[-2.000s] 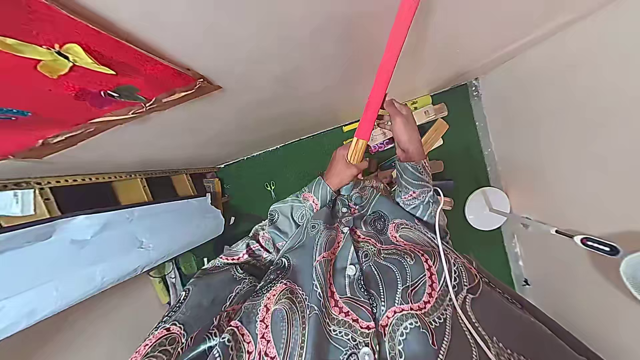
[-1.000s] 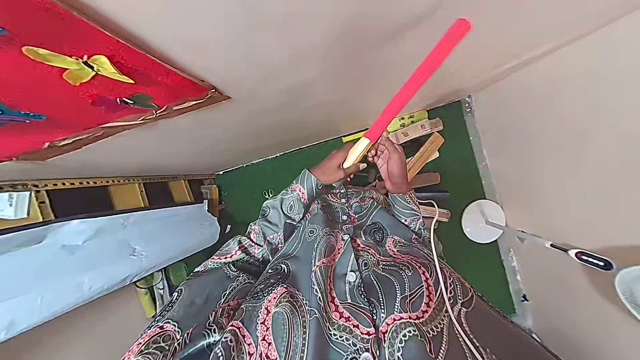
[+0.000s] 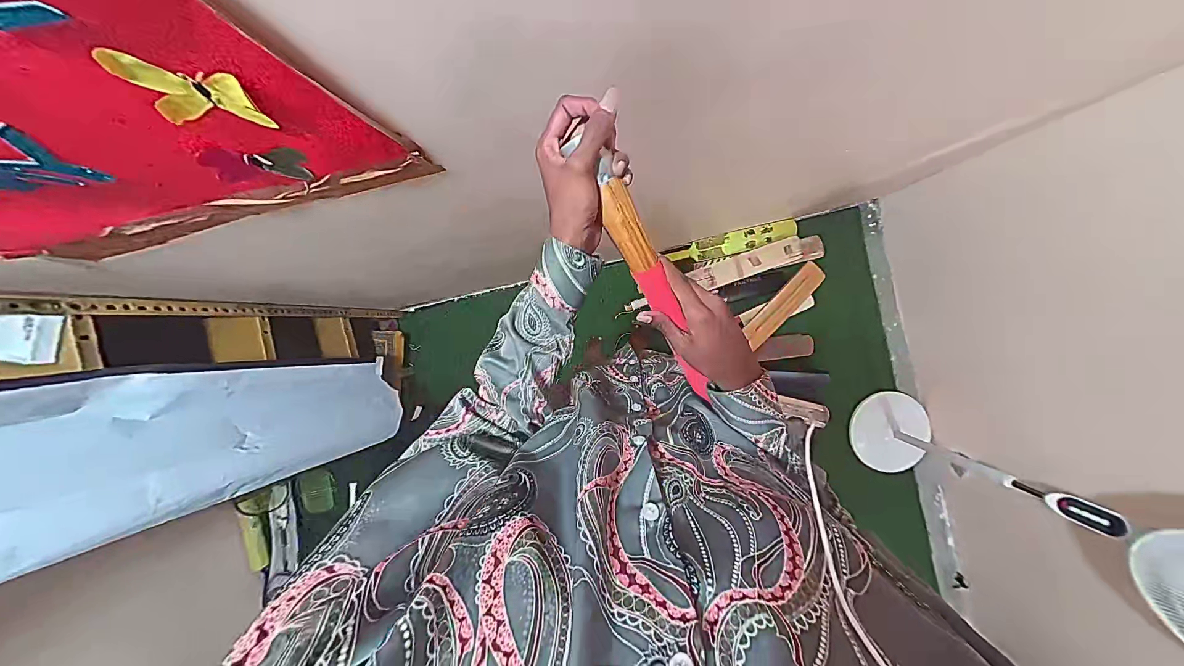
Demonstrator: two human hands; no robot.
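Observation:
A long flat bar, maybe a folding fan or stick in a red fabric sleeve [image 3: 662,294] with a bare wooden end [image 3: 628,225], slants in front of my chest. My right hand [image 3: 710,331] is closed around the red part. At the upper end, my left hand [image 3: 581,166] is raised with its fingers bent around a small pale grey or whitish piece [image 3: 606,167] at the tip of the wood. What that piece is cannot be told. The lower end of the red part passes beneath my right hand and sleeve.
Several wooden pieces [image 3: 784,305] and a yellow-green packet [image 3: 745,240] lie on the green surface [image 3: 860,324]. A white round-based stand [image 3: 890,431] is at the right. A pale wrapped board [image 3: 185,435] lies left, below a red panel with butterflies [image 3: 305,139]. A white cable [image 3: 819,518] hangs beside my sleeve.
The red-sleeved bar has been turned over: its wooden end, low between my hands before, now points up. My left hand has risen to that end; my right hand now holds the red part.

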